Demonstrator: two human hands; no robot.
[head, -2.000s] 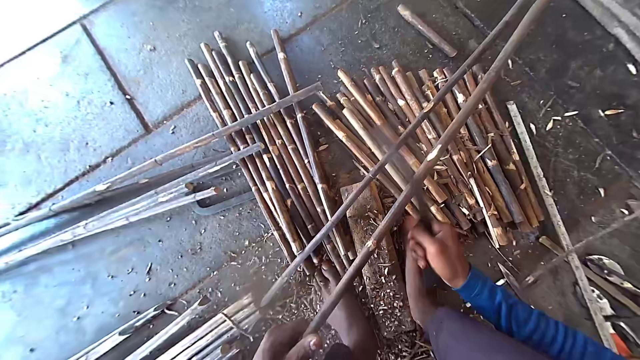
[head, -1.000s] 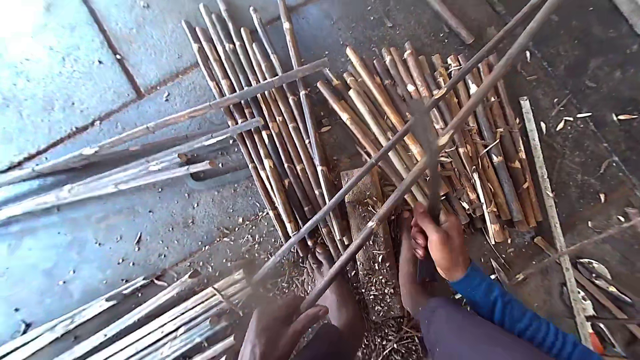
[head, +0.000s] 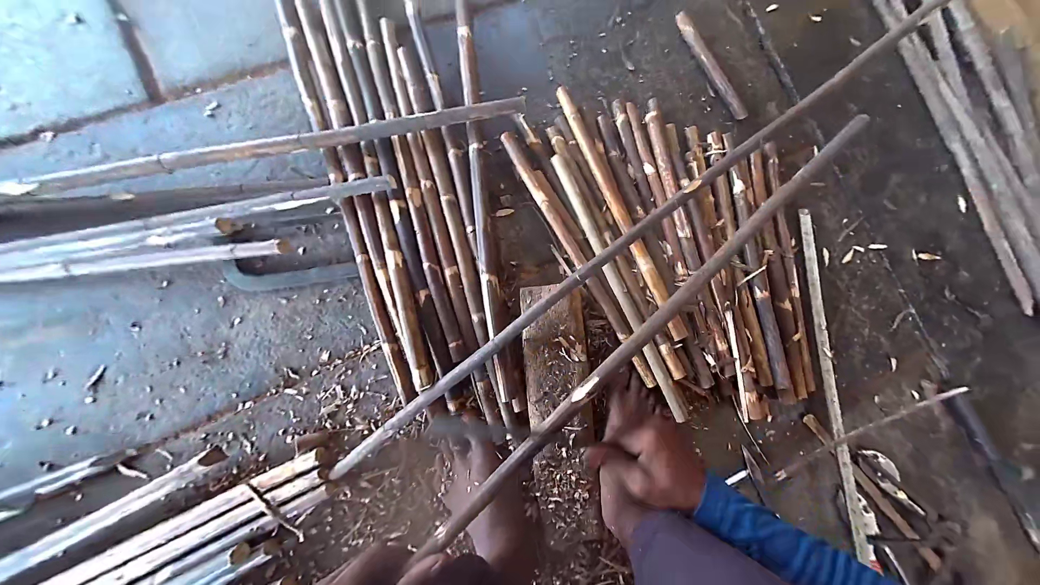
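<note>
My left hand point(head: 414, 565), cut off by the bottom edge, is closed around the lower end of a long wooden stick point(head: 691, 284) that slants up to the right. A second long stick point(head: 577, 276) lies at a slant above it. My right hand point(head: 658, 471), in a blue sleeve, is a closed fist by my right foot, its fingers blurred. A faint grey streak point(head: 471, 426) left of it looks like the motion-blurred blade of the knife in that fist. Between my feet is a worn wooden block point(head: 556, 357) strewn with chips.
Long peeled sticks point(head: 439, 244) stand in a row left of the block, short cut sticks point(head: 650, 211) lie heaped right of it. Poles point(head: 244, 146) come in from the left, a bundle point(head: 227, 520) at lower left, more poles point(head: 967, 138) at upper right. A thin lath point(head: 833, 390) lies right.
The knife, upright in my right hand a second ago, has swung down to the left. The held stick's far end has come into view. My left hand is lower in the view.
</note>
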